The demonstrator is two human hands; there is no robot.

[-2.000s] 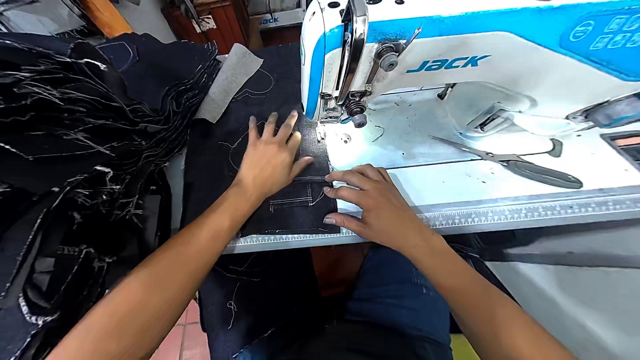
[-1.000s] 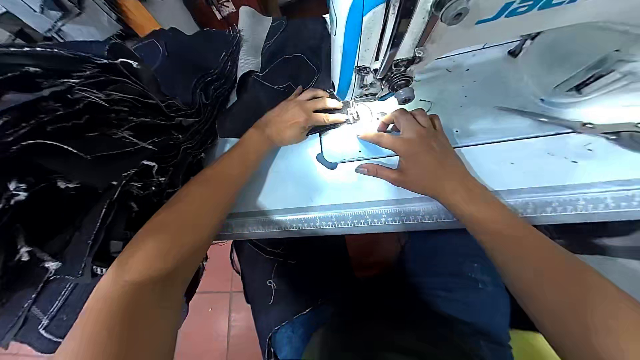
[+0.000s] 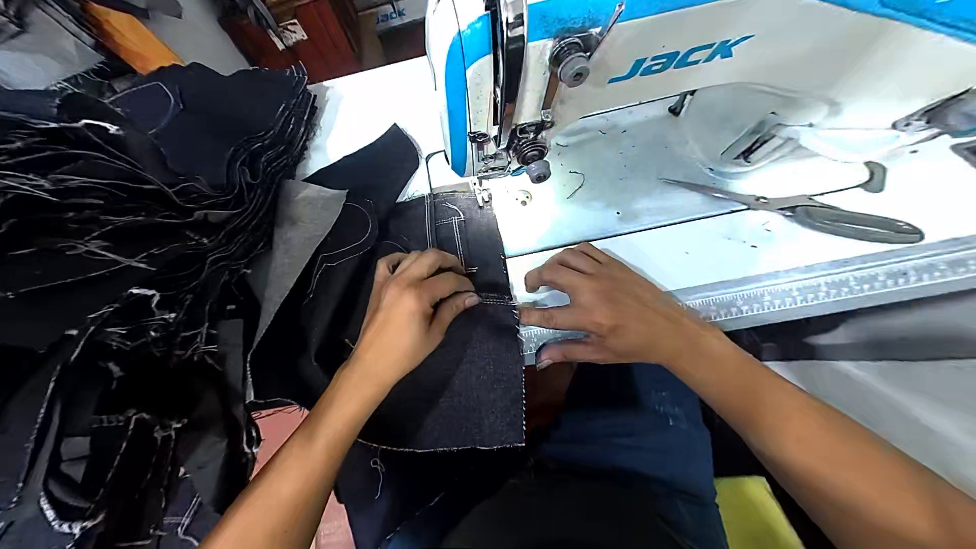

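Observation:
A dark denim panel (image 3: 473, 381) with white stitching lies over the table edge, its top end at the presser foot (image 3: 482, 194) of a Jack sewing machine (image 3: 686, 61). My left hand (image 3: 419, 305) rests on the panel, thumb and fingertips pressed near a stitched seam; whether it pinches the cloth I cannot tell. At the panel's right edge is my right hand (image 3: 602, 309), fingers spread and bent over the white table, with nothing seen in it. More dark denim with a grey lining piece (image 3: 297, 236) bunches left of my left hand.
A tall pile of dark denim pieces (image 3: 152, 213) with loose threads fills the left side. Thread snips or scissors (image 3: 846, 217) lie on the table at right. A metal ruler (image 3: 823, 286) runs along the front edge. Yellow cloth (image 3: 751, 511) shows below.
One second ago both hands were close to the presser foot; they are now nearer the table's front edge. The denim panel now extends down over that edge, where bare table showed before.

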